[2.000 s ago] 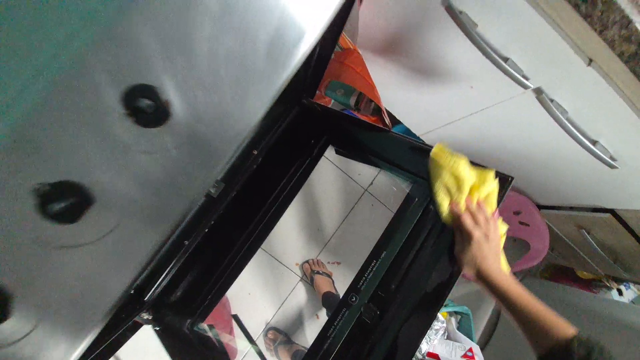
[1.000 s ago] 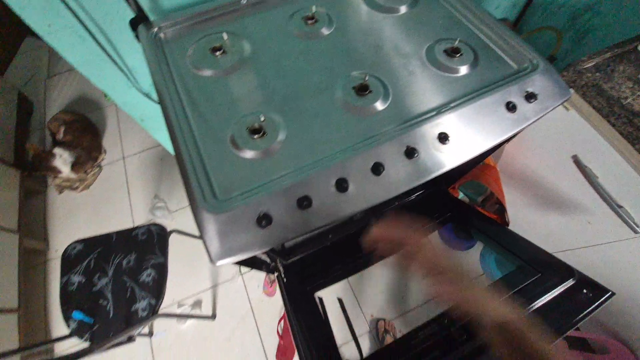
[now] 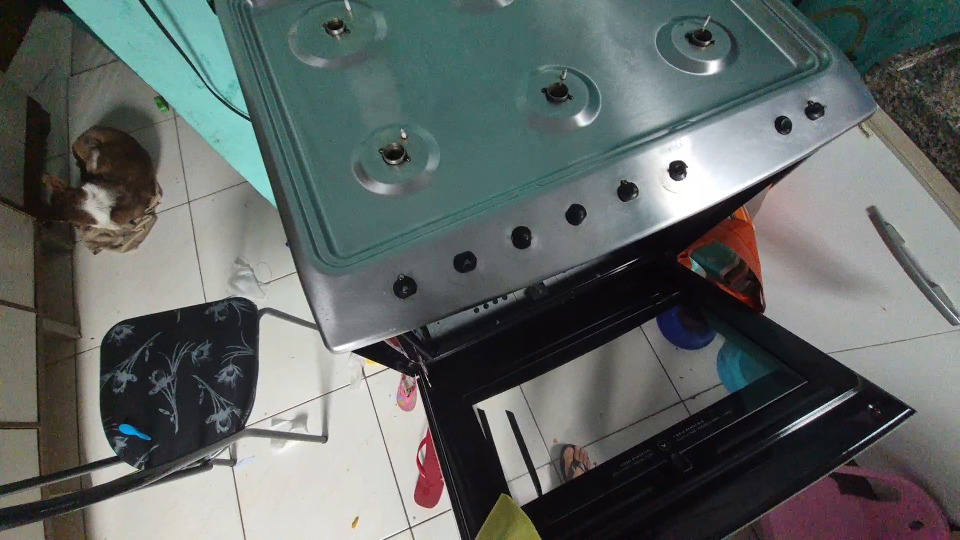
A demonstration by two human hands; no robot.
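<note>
Neither my left hand nor my right hand shows in the head view. A corner of a yellow cloth point(image 3: 508, 520) pokes in at the bottom edge, over the near left corner of the oven door point(image 3: 780, 420); what holds it is hidden. The door hangs lowered with its glass window facing up, and floor tiles and a sandalled foot point(image 3: 575, 460) show through the glass. Above it is the steel stove top point(image 3: 480, 150) with bare burner bases point(image 3: 556, 92) and black knobs point(image 3: 575, 214) along the front panel.
A black floral chair point(image 3: 180, 375) stands left of the stove, with a brown and white animal point(image 3: 112, 180) beyond. Red point(image 3: 429, 472) and pink point(image 3: 406, 391) flip-flops lie by the door. An orange bag point(image 3: 731, 259) and a pink plastic item point(image 3: 855, 506) are at right.
The hand over the oven door has gone out of view. Two seconds ago it held the yellow cloth on the door's right part; now only a cloth corner shows at the bottom. The view has swung widely.
</note>
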